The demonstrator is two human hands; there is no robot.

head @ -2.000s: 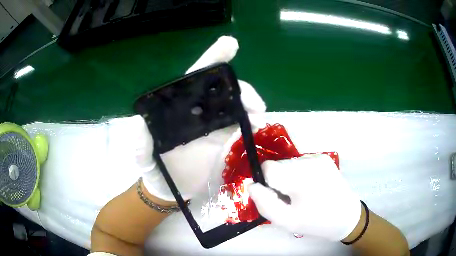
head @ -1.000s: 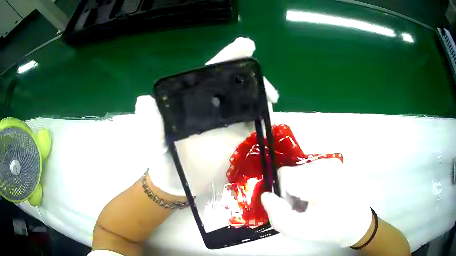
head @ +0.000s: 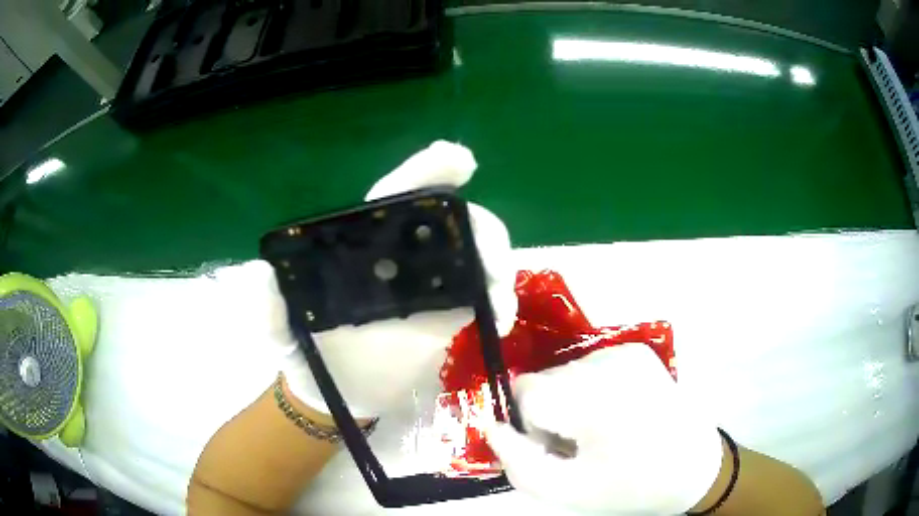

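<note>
A black phone middle frame (head: 373, 264) is tilted in front of me, its solid plate with camera holes at the top and its open window below. My left hand (head: 428, 169), in a white glove, holds it from behind, with fingers at both sides and the top edge. My right hand (head: 615, 428), gloved, is at the frame's lower right side, fingers closed on a small dark object (head: 552, 441); what it is, I cannot tell. Glossy red film (head: 549, 312) lies on the white covering behind the frame, partly seen through the window and partly hidden by my right hand.
The white bench covering (head: 796, 333) spans the near side. Beyond it is the green belt (head: 625, 151), with a black plastic tray (head: 292, 50) at the upper left. A fan with a lime-green rim (head: 79, 328) stands at the left edge.
The frame and my left hand have moved down and left, and the frame leans more to the left. My right hand is lower and slightly left. The whole view has shifted slightly too.
</note>
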